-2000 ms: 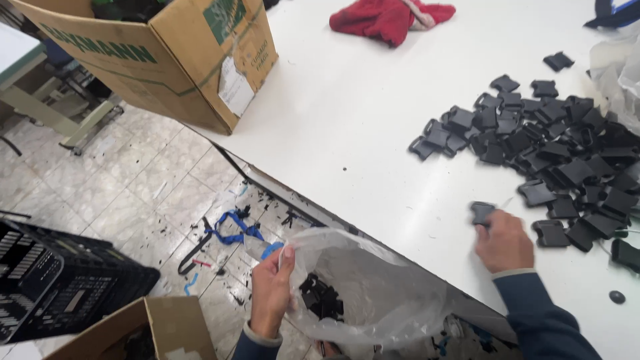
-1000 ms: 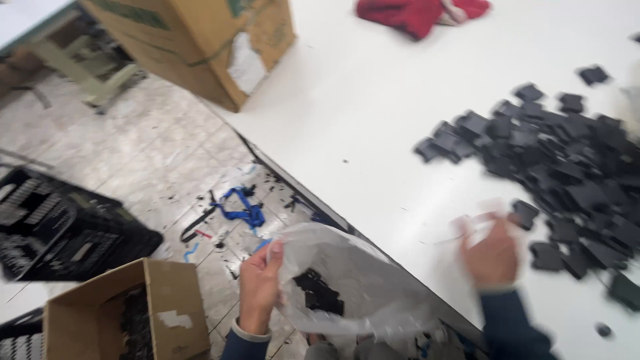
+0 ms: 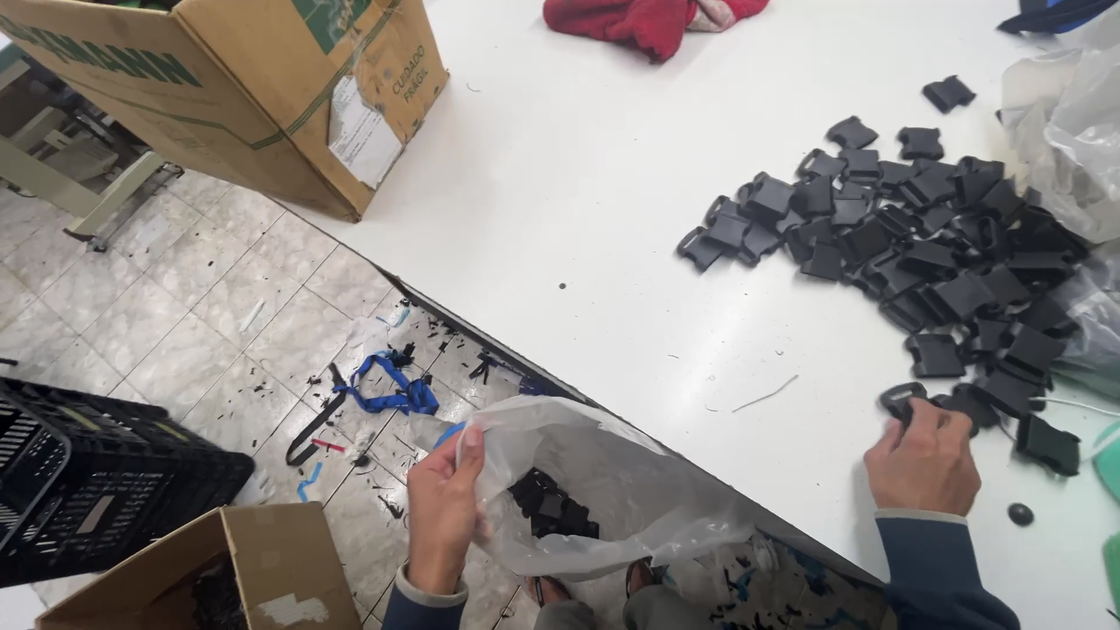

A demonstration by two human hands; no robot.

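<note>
My left hand pinches the rim of a clear plastic bag, which hangs wide-mouthed by the table's edge. Several black plastic side-release buckles lie inside it. At the lower right my right hand has its fingers on a black buckle at the near end of a large heap of black plastic buckles. The heap spreads over the white table.
A large cardboard box stands on the table's left corner. Red cloth lies at the back, another clear plastic bag at the right. On the floor are a black plastic crate, an open cardboard box and blue straps.
My right hand, which held a buckle two seconds ago and was blurred over the table one second ago, now touches a buckle at the heap. My left hand has kept hold of the bag.
</note>
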